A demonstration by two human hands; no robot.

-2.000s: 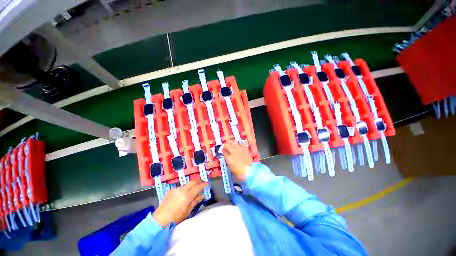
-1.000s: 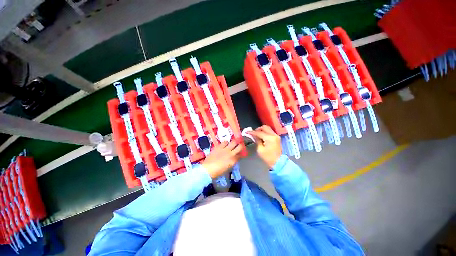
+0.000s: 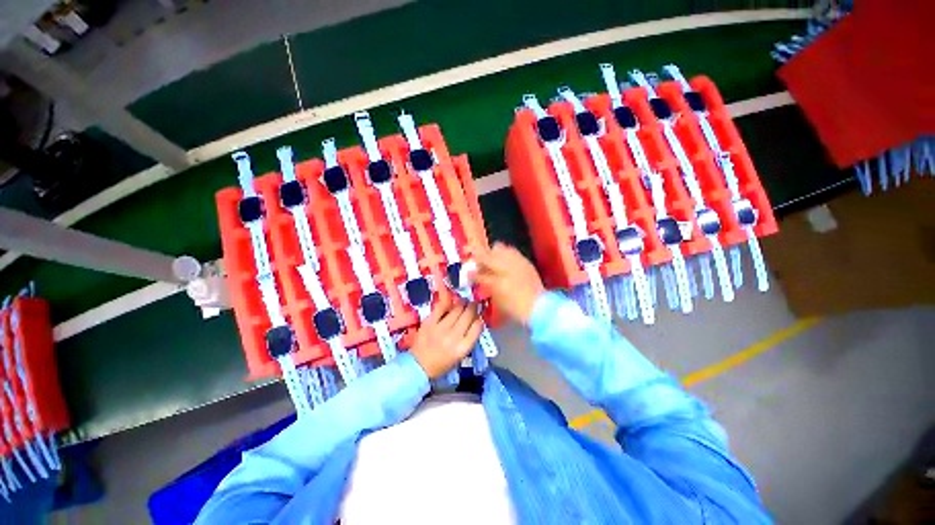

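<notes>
A red-orange tray (image 3: 320,228) in front of me holds two rows of smartwatches with pale blue straps, dark screens up. My right hand (image 3: 511,281) pinches a small white wiping cloth (image 3: 469,273) against the near-row watch at the right end (image 3: 456,277). My left hand (image 3: 447,333) lies just below that watch, its fingertips at the case and strap at the tray's near edge. The fingers partly hide the watch and its strap.
A second tray of watches (image 3: 529,195) stands to the right, and another red tray (image 3: 871,87) at the far right. A tray (image 3: 36,374) is at the left edge. A whitish bottle (image 3: 187,269) stands by the frame post. A blue stool (image 3: 190,490) is below left.
My right hand has moved left with the cloth, from beside the tray onto the end watch. That watch now shows a dark screen where it looked pale. My left hand has shifted slightly down.
</notes>
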